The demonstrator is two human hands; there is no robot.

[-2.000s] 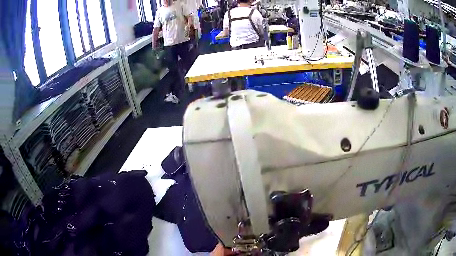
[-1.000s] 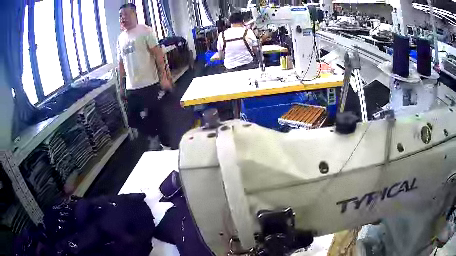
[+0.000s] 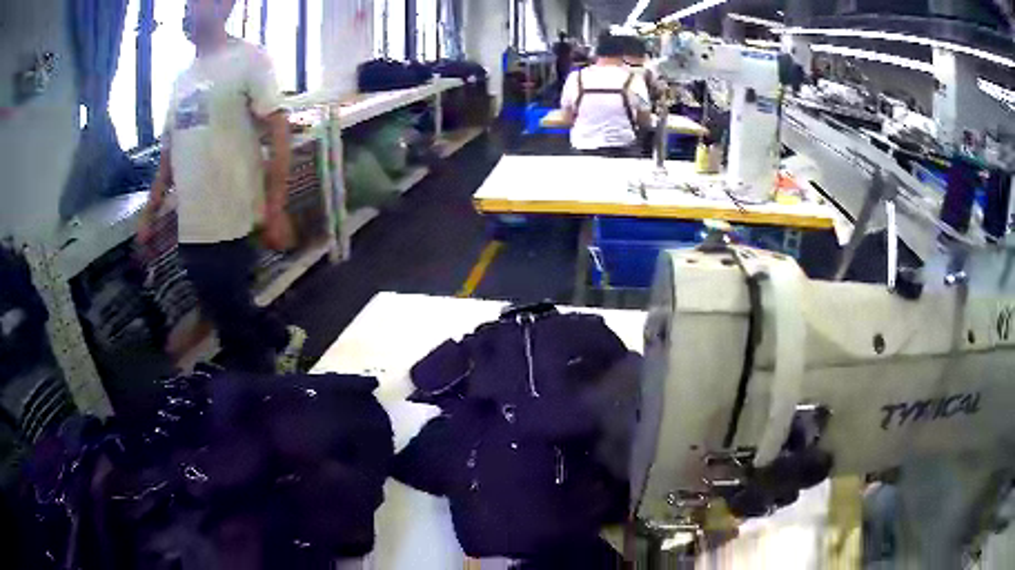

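Dark navy garment pieces (image 3: 529, 412) with thin pale lines lie on the white machine table (image 3: 417, 540), left of the needle end of the cream-white sewing machine head (image 3: 712, 367). Their right edge meets or passes behind the head. A larger dark heap of pieces (image 3: 267, 468) fills the lower left. Shiny metal parts (image 3: 679, 512) and a black lumpy part (image 3: 779, 479) show low on the head. Neither of my hands can be made out in the picture.
A person in a light T-shirt (image 3: 217, 145) stands in the aisle at left, beside shelves. Ahead is a white table with a yellow edge (image 3: 623, 187) bearing another machine (image 3: 755, 123). Another person (image 3: 604, 106) sits beyond, back turned. A dark thread cone (image 3: 959, 200) stands behind the arm.
The view has swung left, so the machine head sits further right and more garment pieces show. The person in the aisle has come nearer. A bit of skin at the needle area two seconds ago is gone.
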